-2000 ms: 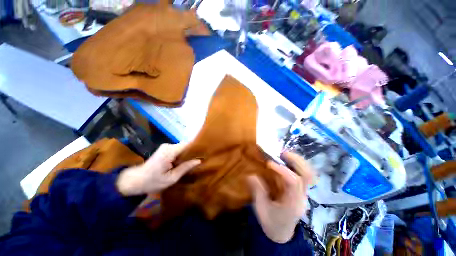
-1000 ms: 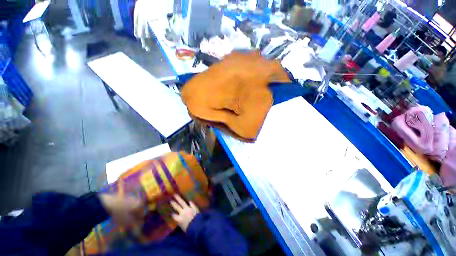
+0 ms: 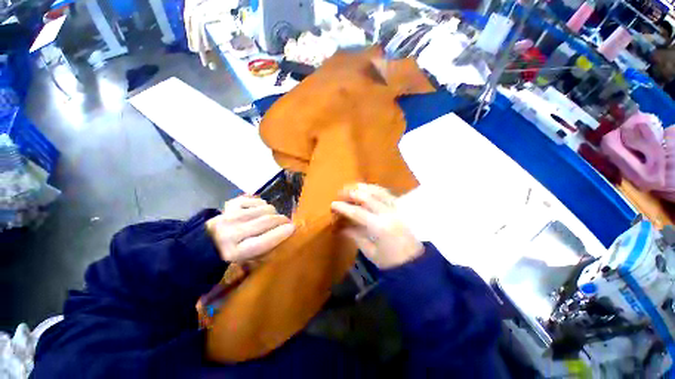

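Observation:
A rust-brown fabric panel (image 3: 277, 300) hangs between my hands over my lap, its upper part reaching up towards the table. A little plaid fabric (image 3: 212, 305) shows at its lower left edge. My left hand (image 3: 254, 228) grips the panel's left edge with the fingers bent. My right hand (image 3: 377, 223) pinches the panel's upper right side. A stack of brown cut panels (image 3: 303, 118) lies behind on the table's far left corner. The held panel overlaps the stack, so the border between them is partly hidden.
The white table (image 3: 474, 185) with blue edging is right of the panels. The sewing machine head (image 3: 629, 285) stands at the lower right. A white side board (image 3: 207, 137) is at the left. A pink cloth bundle (image 3: 642, 152) lies at the far right.
The plaid side that faced up on my lap is now mostly out of sight and the brown side shows. Both hands have moved up and right, and now hold the brown panel in front of the stack.

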